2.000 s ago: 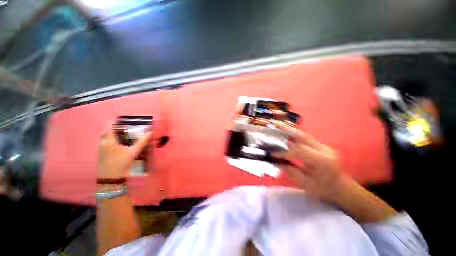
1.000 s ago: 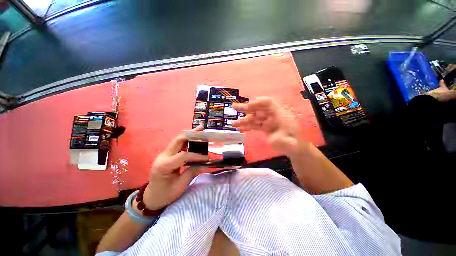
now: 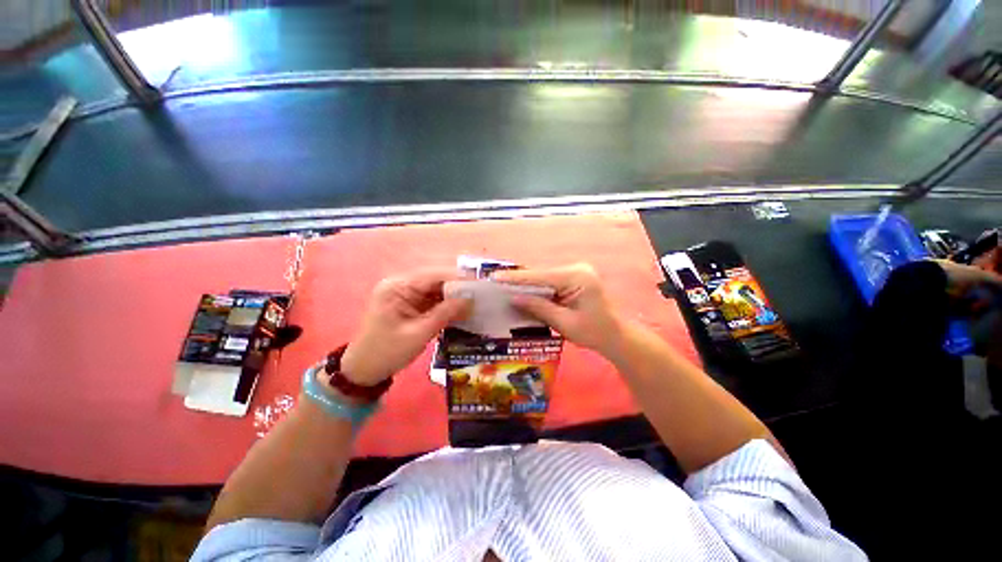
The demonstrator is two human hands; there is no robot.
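Note:
A black folding carton with an orange-yellow product picture is upright in front of my chest, its picture side towards me. My left hand and my right hand both grip its pale top flap between thumbs and fingers. Behind it, the flat box blanks on the red work mat are mostly hidden by my hands and the carton. More black cartons with a white flap lie on the mat at my left.
A neighbour's carton pile lies on the dark surface right of the mat. Beyond it are a blue plastic tray and a person's hand. A metal rail runs along the dark conveyor behind the mat.
The carton has turned from showing its open inside to standing upright with its picture towards me. My right hand has come in from the right and now grips the flap with my left.

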